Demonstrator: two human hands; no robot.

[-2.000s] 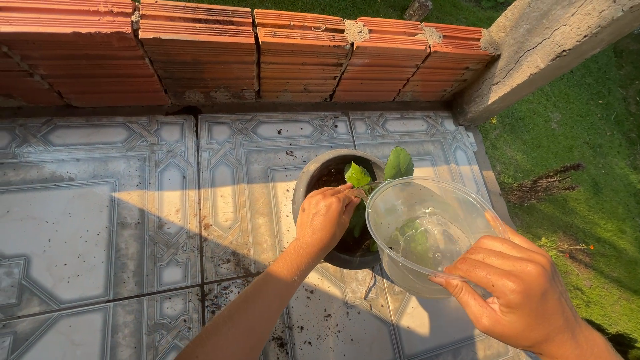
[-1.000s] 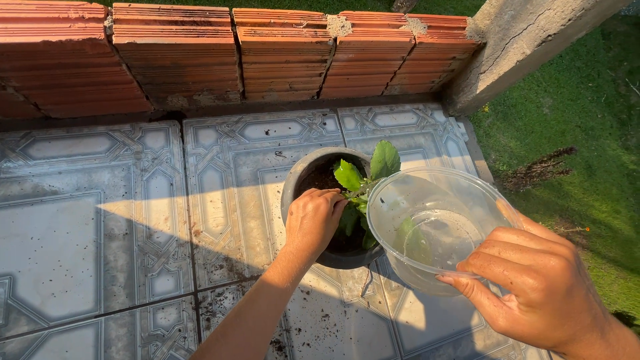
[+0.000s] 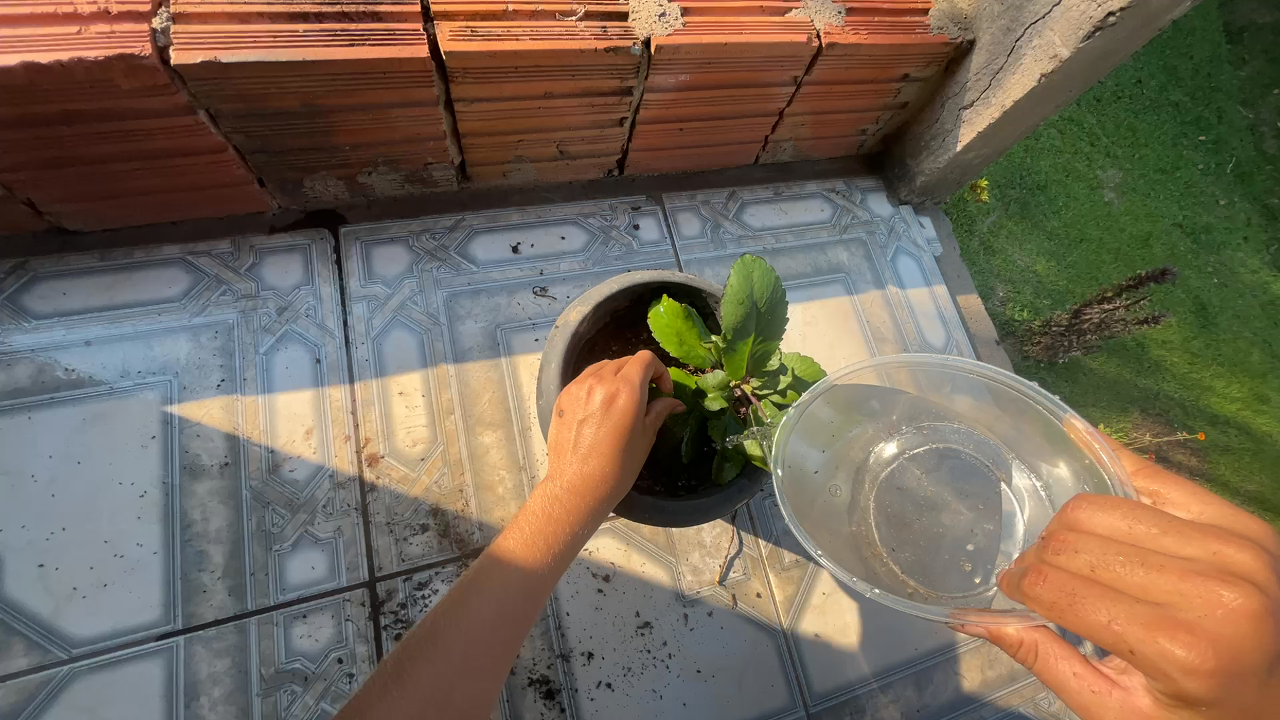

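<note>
A dark round plant pot (image 3: 560, 365) stands on the tiled floor with soil and a leafy green plant (image 3: 752, 310) inside. My left hand (image 3: 610, 415) reaches over the pot's left rim, thumb and forefinger pinched at the leaves; whether a leaf is between them cannot be told. My right hand (image 3: 1150, 590) grips the right side of a clear plastic bowl (image 3: 935, 490). The bowl is tilted toward the pot, its left rim beside the plant's lower right leaves. A little water runs from that rim onto the plant.
A wall of red hollow clay bricks (image 3: 540, 100) runs behind the pot and meets a cracked concrete post (image 3: 1000, 90). Loose soil (image 3: 640, 640) is scattered over the patterned floor tiles (image 3: 90, 500). Grass (image 3: 1150, 200) and a dark dry plant spike (image 3: 1100, 315) lie beyond the floor's right edge.
The bowl has tipped further toward the plant, and water now shows at its rim. My left hand stays at the leaves.
</note>
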